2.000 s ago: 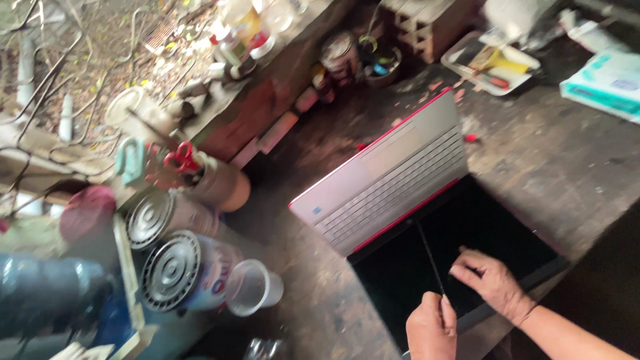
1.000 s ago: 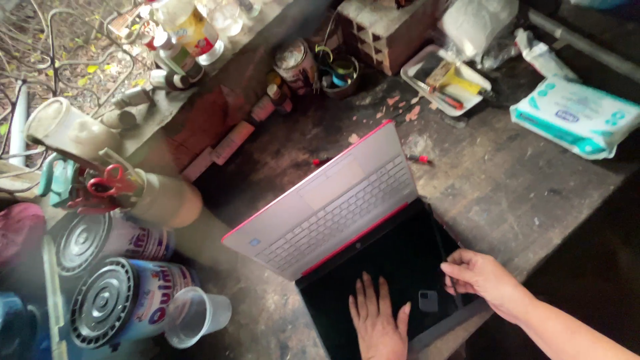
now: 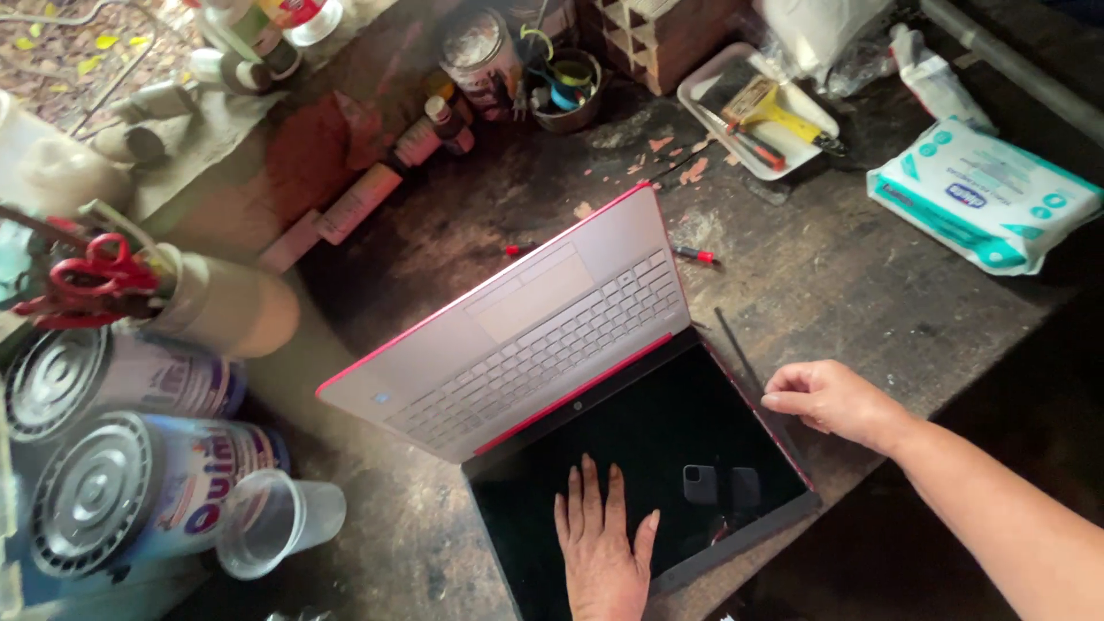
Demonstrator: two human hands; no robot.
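Observation:
An opened laptop rests with its black screen facing up on the worktable and its silver keyboard half tilted up behind. My left hand lies flat on the glass, fingers spread. Beside the screen's right edge, my right hand pinches a thin black strip between thumb and fingers; the strip points up and left, off the screen. A phone-like shape shows on the dark glass, apparently a reflection. Behind the laptop lies a red and black tool, partly hidden.
At the back right, a white foam tray holds a yellow-handled brush and a screwdriver. A wipes pack lies to its right. On the left stand paint buckets, a plastic cup and a container with red scissors.
My left hand, near the right one two seconds ago, now lies on the screen. My right hand has moved with the strip from over the screen to beyond its right edge.

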